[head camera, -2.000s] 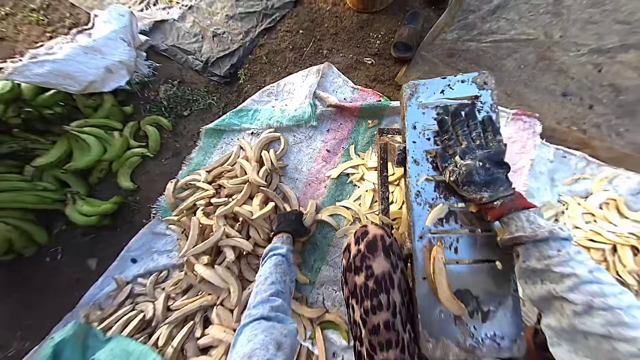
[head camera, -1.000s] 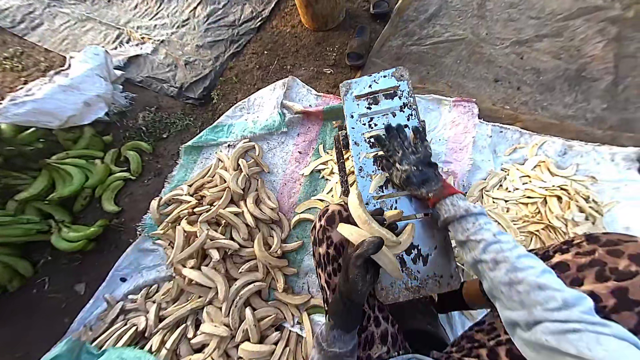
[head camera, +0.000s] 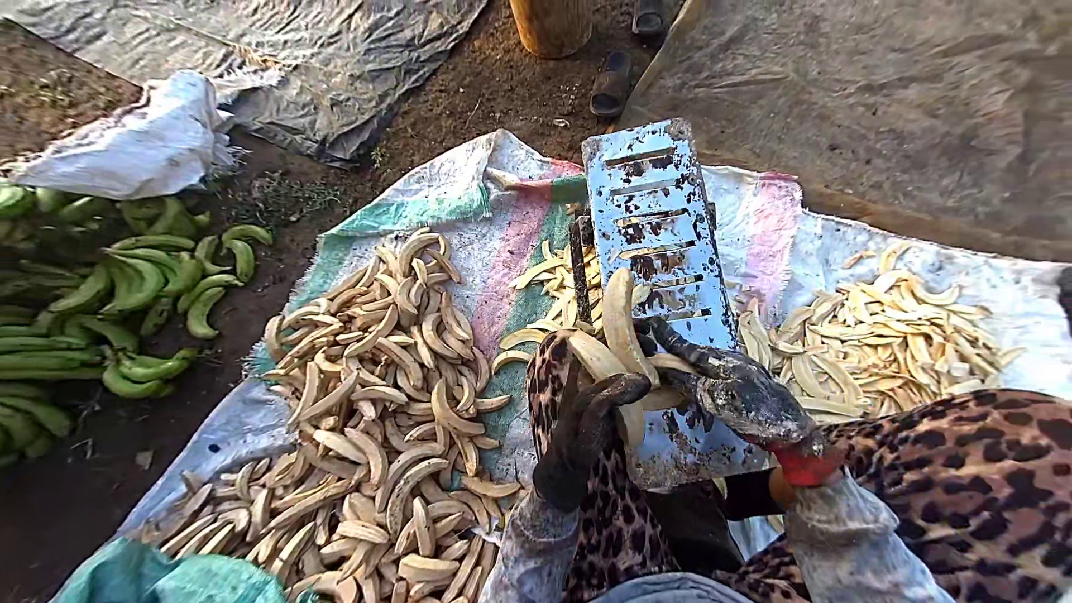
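My left hand (head camera: 586, 431), in a dark stained glove, holds several peeled plantains (head camera: 624, 331) above the lower part of a metal slicer board (head camera: 662, 226). My right hand (head camera: 745, 385), in a blackened glove with a red cuff, reaches in from the right with its fingers on the same plantains. The board has a row of crosswise slots, bears dark residue and slants away from my lap. To its left lies a big heap of peeled plantains (head camera: 402, 402) on a woven plastic sheet. Sliced pieces (head camera: 896, 335) are piled on its right, and more (head camera: 548, 289) lie by its left edge.
Unpeeled green plantains (head camera: 142, 285) lie at the left, beside a white sack (head camera: 142, 146). Grey tarpaulins (head camera: 879, 109) cover ground at the upper left and upper right. A wooden stump (head camera: 551, 25) and a dark sandal (head camera: 611, 84) are beyond the board. Green sacking (head camera: 167, 578) is at the lower left.
My left hand has come from the peeled heap to the board with plantains in it. My right hand has moved down the board onto those plantains. The board now tilts differently.
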